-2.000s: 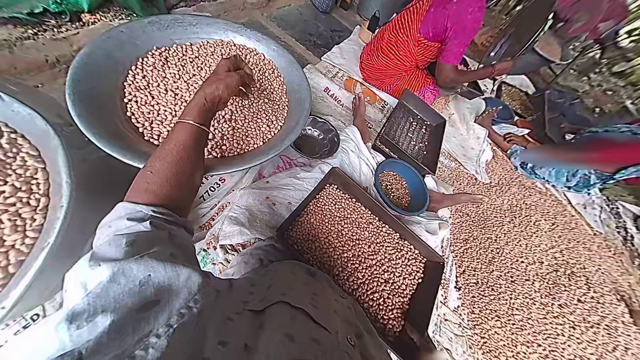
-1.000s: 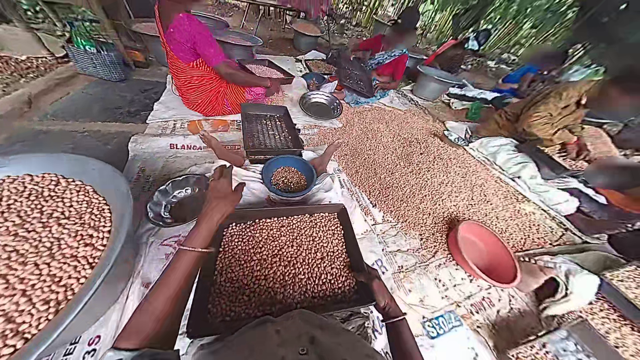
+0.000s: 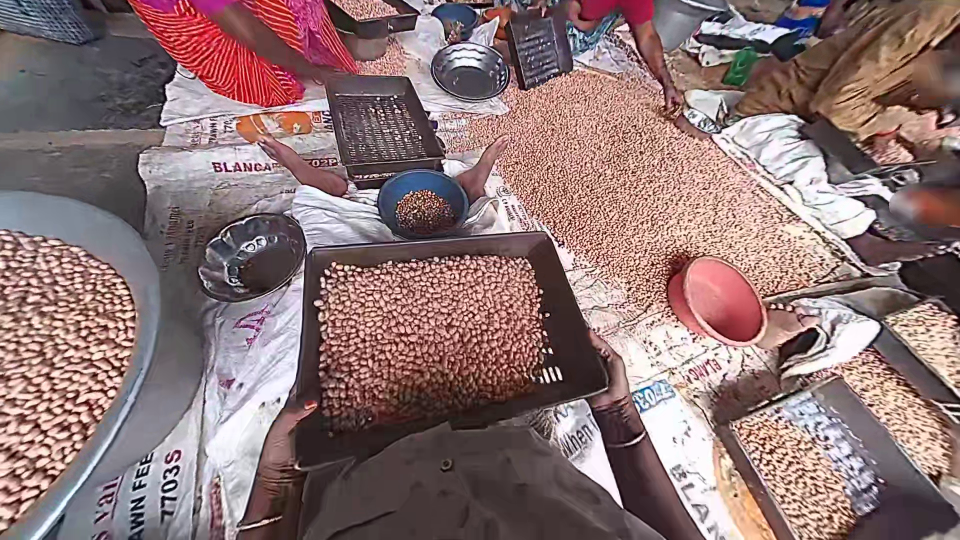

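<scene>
A dark rectangular sieve tray (image 3: 574,352) full of pinkish-brown nuts or beans (image 3: 431,330) is held close to my body. My left hand (image 3: 281,435) grips its near left corner, and my right hand (image 3: 609,371) grips its right side. Slots in the tray floor show near the right end. Just beyond the tray sits a blue bowl (image 3: 390,196) with a small heap of the same kind of pieces. A fluted metal bowl (image 3: 251,255) lies to the left of the tray.
A large metal basin (image 3: 146,300) of nuts or beans stands at left. An empty slotted tray (image 3: 379,124) lies ahead. A wide spread of pieces (image 3: 615,165) covers sacking at right, with a red tub (image 3: 720,300) at its edge. Other people sit around it.
My left hand was over the big basin, then raised beside the fluted bowl; now it is on the tray. My right hand stays at the tray's right side since one second ago. The view has swung right.
</scene>
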